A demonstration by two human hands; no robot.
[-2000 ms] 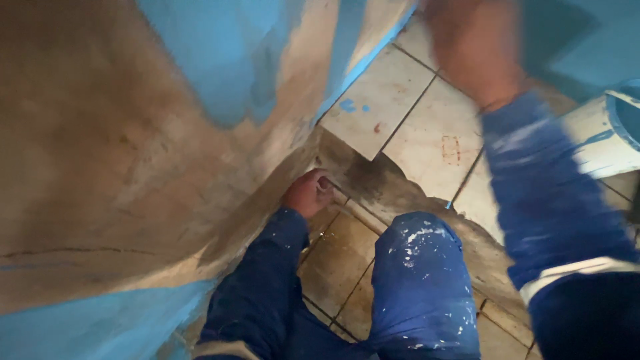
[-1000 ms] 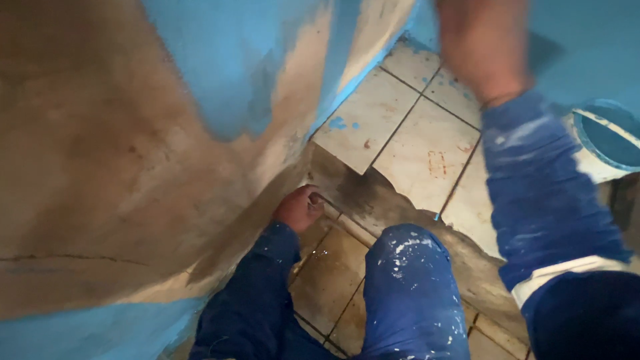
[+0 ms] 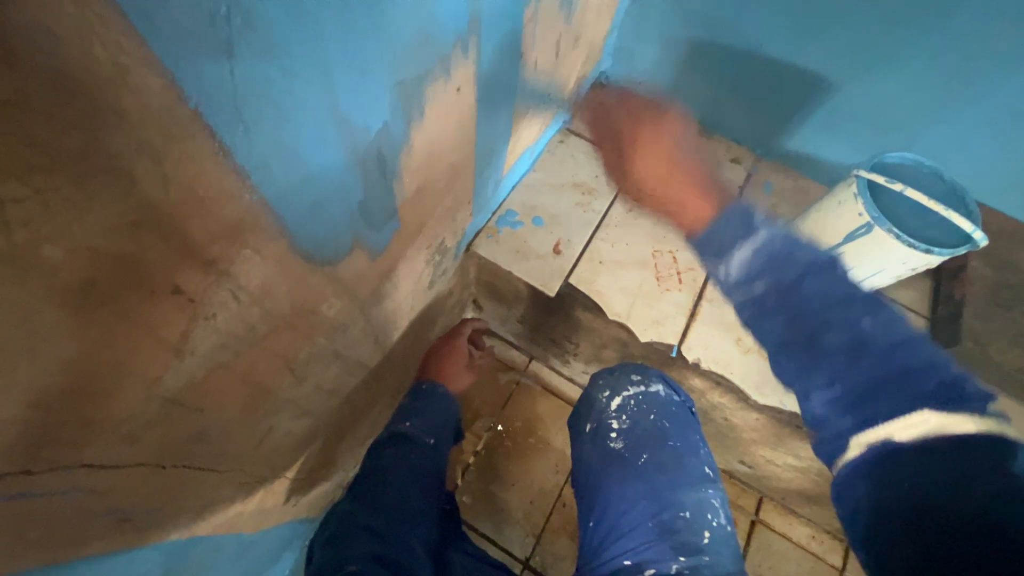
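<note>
My left hand (image 3: 454, 356) is low at the foot of the bare, partly painted wall (image 3: 240, 320), by the edge of the step, with its fingers curled; whether it holds anything cannot be told. My right hand (image 3: 652, 152), blurred, is over the floor tiles (image 3: 632, 264) near the wall corner. Its fingertips are close to the blue edge line (image 3: 520, 176) along the wall's base. What it holds, if anything, is hidden by blur. Blue paint spots (image 3: 512, 219) mark one tile.
A white bucket (image 3: 832, 228) with blue paint in it and a handle across its rim stands at right, by the blue wall (image 3: 904, 72). My paint-spattered knee (image 3: 640, 448) is above the broken-edged step (image 3: 560, 320). Lower tiles (image 3: 520, 456) look wet.
My right hand has moved from the top right leftward and down toward the wall corner. My left hand stays at the foot of the wall. The view has shifted, showing more of the bucket.
</note>
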